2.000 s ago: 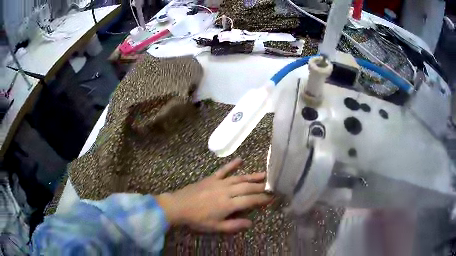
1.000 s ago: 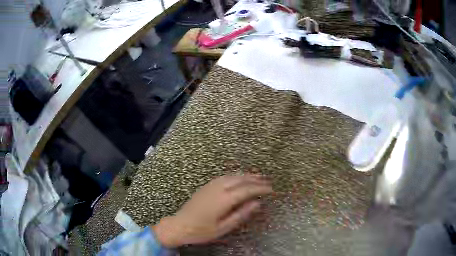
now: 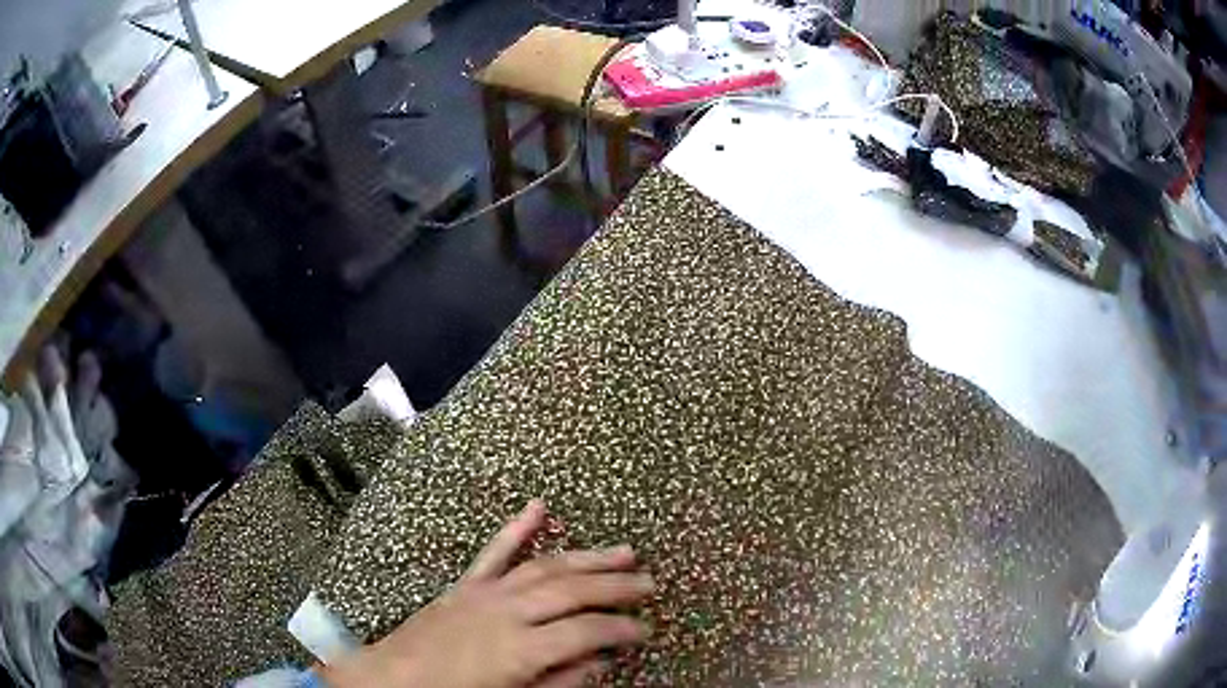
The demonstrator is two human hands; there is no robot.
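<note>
The patterned garment panel [image 3: 727,390], dark with a small tan print, lies spread flat on the white machine table [image 3: 996,336]. Its curved edge runs from the far corner down to the right. My left hand [image 3: 538,618] rests flat on the near part of the panel with its fingers apart, holding nothing. At the lower right edge a white rounded part with blue marks [image 3: 1150,591] shows, cut off; I cannot tell whether it is lamp or machine. My right hand is not in view.
More cloth of the same print [image 3: 242,551] hangs low left beside the table. A pink-red power strip [image 3: 686,83] and a wooden stool [image 3: 552,67] stand beyond. Bundled trims [image 3: 982,202] and stacked patterned cloth [image 3: 989,101] lie at the far right. Another table [image 3: 175,202] curves at left.
The view has swung left, so the machine head has left the picture. The panel, folded and rumpled before, now lies spread flat. My left hand has moved away from the needle area.
</note>
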